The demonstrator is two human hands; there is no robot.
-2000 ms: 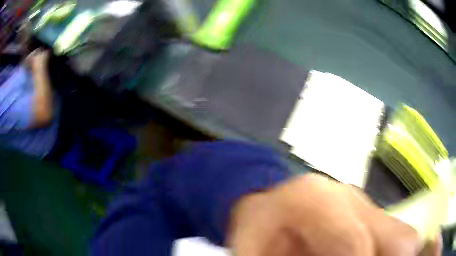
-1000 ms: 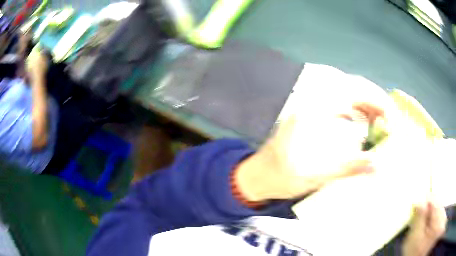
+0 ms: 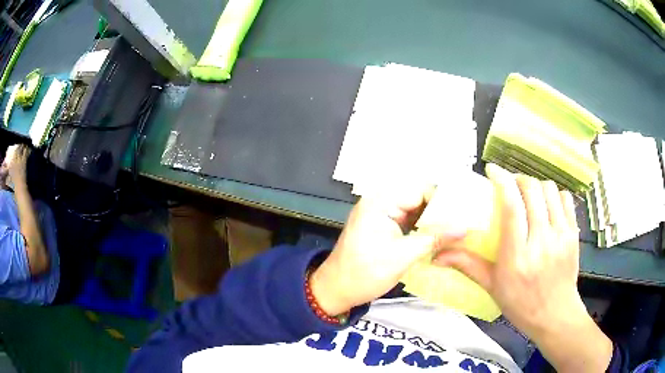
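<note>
A thin pale yellow sheet point(image 3: 459, 289) is held above my lap at the bench's front edge. My left hand point(image 3: 383, 251), with a red bead bracelet at the wrist, grips its left side. My right hand point(image 3: 536, 251) grips its right side, fingers spread over it. The thumbs are close together near the sheet's middle, and the fingers hide part of it. A white blank stack point(image 3: 415, 127) lies on the dark mat point(image 3: 281, 124) beyond my hands. A yellow-green stack of folded pieces point(image 3: 543, 135) is to its right.
More white sheets point(image 3: 633, 178) lie at the far right. A lime-green roll point(image 3: 227, 40) lies by the metal post point(image 3: 149, 33). A dark metal box point(image 3: 98, 116) with black cables stands at left. A neighbour's arm point(image 3: 28, 211), a blue stool point(image 3: 124, 269) and a brown carton point(image 3: 197, 251) are at lower left.
The view has shifted and become sharper. My right hand has come in from the lower right edge and now grips the sheet close to my left hand. The sheet appears smaller or bent between the hands.
</note>
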